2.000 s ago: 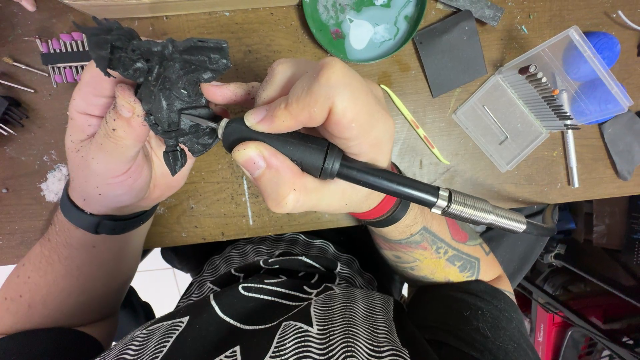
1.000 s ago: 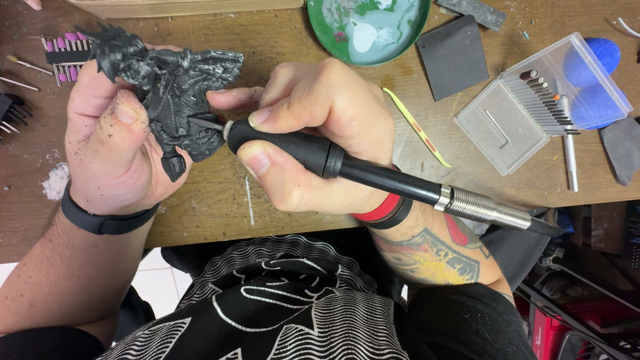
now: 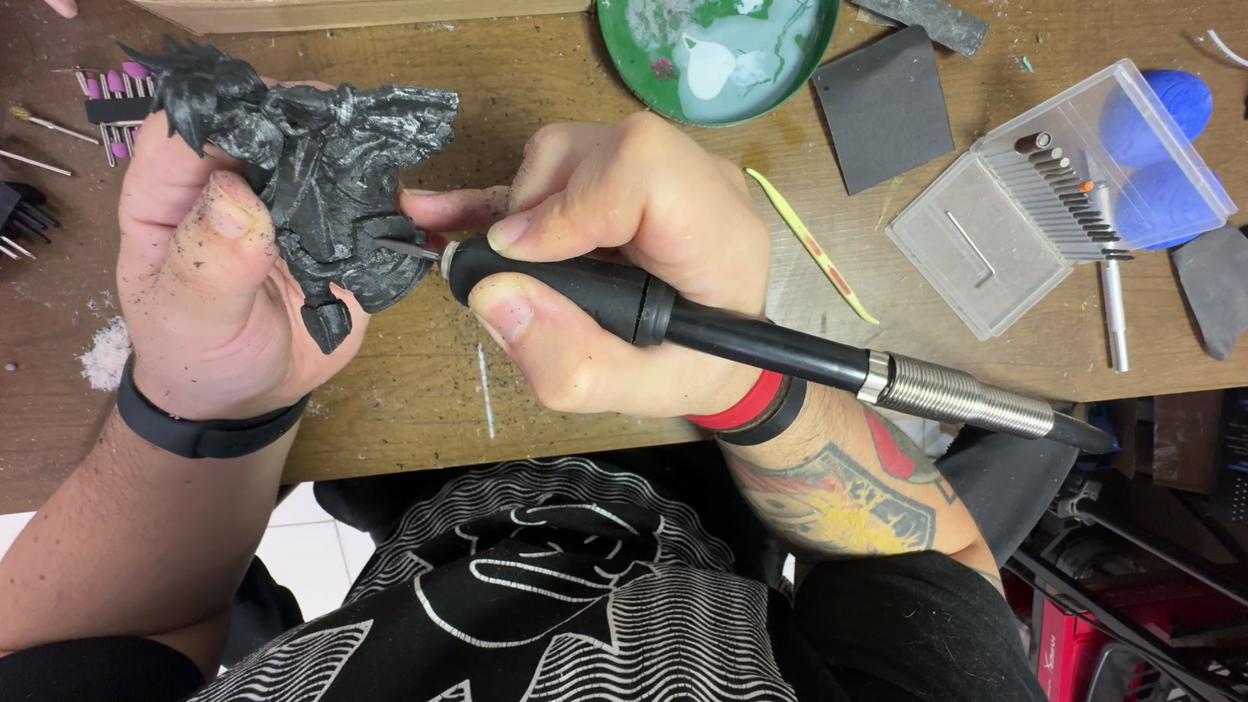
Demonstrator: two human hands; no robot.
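Observation:
A dark sculpted figurine (image 3: 331,185) with spiky hair lies in my left hand (image 3: 214,263), the thumb against its side and the palm beneath. My right hand (image 3: 624,263) grips the black handpiece of a flexible-shaft rotary tool (image 3: 575,292) between thumb and fingers. The tool's pointed metal bit (image 3: 405,250) meets the lower part of the figurine; whether it is spinning cannot be told. One finger of my right hand reaches to the figurine's edge. The tool's coiled metal spring (image 3: 965,395) extends over my right forearm.
A green dish of pale liquid (image 3: 721,115) stands at the top beside dark abrasive sheet (image 3: 884,112). Right of my hands are a yellow sculpting tool (image 3: 811,244) and an open clear case of bits (image 3: 980,244). Purple-tipped bits (image 3: 117,112) and white dust (image 3: 105,353) lie at left.
My left hand has turned the figurine, so its hair end and its cloak-like part show at a different angle. The bit remains at the figurine's lower part, and my right hand has barely moved.

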